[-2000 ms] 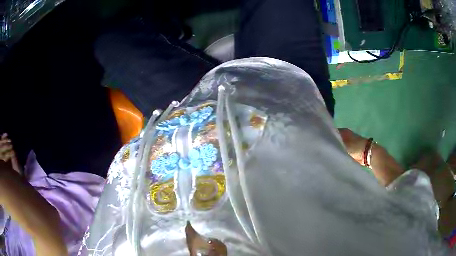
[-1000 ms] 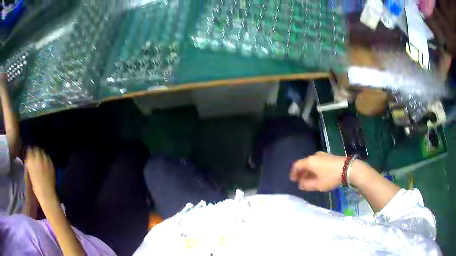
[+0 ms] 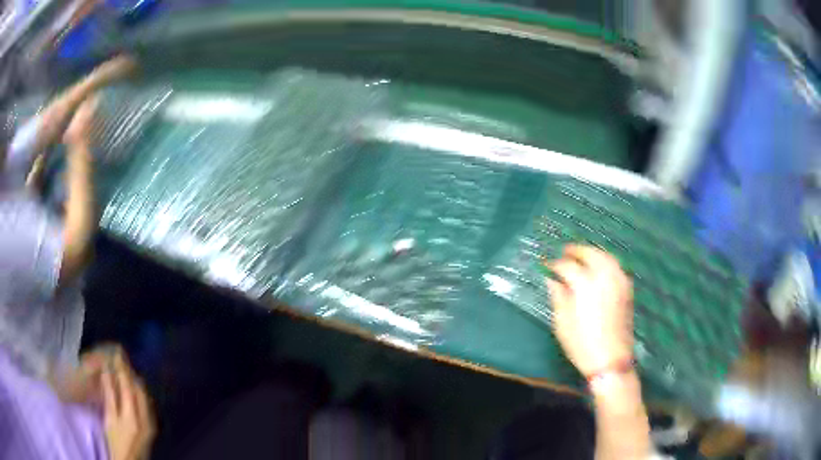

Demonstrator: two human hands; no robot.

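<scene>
My right hand (image 3: 590,301), blurred, is over the left part of a clear tray (image 3: 680,278) filled with rows of green circuit boards. Its fingers are bent at the tray; whether they hold a board cannot be told. My left hand is not in view. A partly filled clear tray (image 3: 378,278) lies left of it on the green bench (image 3: 504,337), with a small whitish spot in it. More shiny clear trays (image 3: 189,207) lie further left. The whole view is smeared by motion.
At the left are another person's hands and arms (image 3: 76,180) at the bench, and a hand (image 3: 117,400) beside a purple sleeve. A blue object (image 3: 743,153) and a pale upright bar (image 3: 707,90) stand at the right. The bench's wood-coloured edge (image 3: 468,364) runs below the trays.
The view has swung up from the lap to the bench. My right hand has moved from above my legs to over the tray of green boards.
</scene>
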